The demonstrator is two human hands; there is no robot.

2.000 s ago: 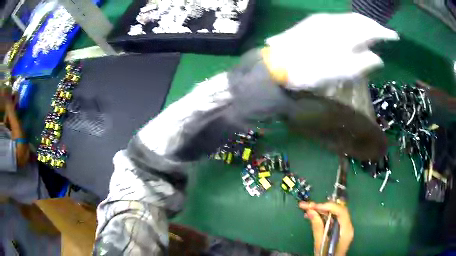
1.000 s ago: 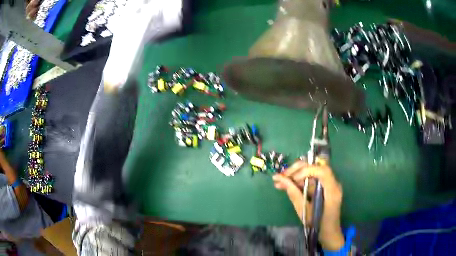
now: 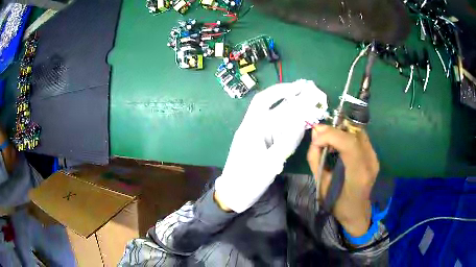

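Note:
My gloved left hand (image 3: 276, 130) is closed at the bench's front edge, its fingertips around a small white part (image 3: 322, 112), mostly hidden and hard to tell from the glove. My bare right hand (image 3: 347, 164) holds the soldering iron (image 3: 367, 86) upright, tip pointing away. Its thumb and finger meet a short red wire (image 3: 309, 124) beside the gloved fingertips. Any board on that wire is hidden. Several green circuit boards (image 3: 189, 47) with yellow parts lie beyond the left hand; the nearest board (image 3: 235, 79) is tilted.
The fume hood (image 3: 339, 18) hangs at the top, its mouth near the iron tip. Loose cut wires (image 3: 436, 41) lie right. A black mat (image 3: 75, 99) with a row of boards (image 3: 23, 99) lies left. An open cardboard box (image 3: 86, 203) stands below. Another person's sleeve (image 3: 18, 180) shows at left.
My left hand has come from the white parts in the black tray back beside my right hand. The view has tilted down. The board near my right fingers no longer shows on the bench.

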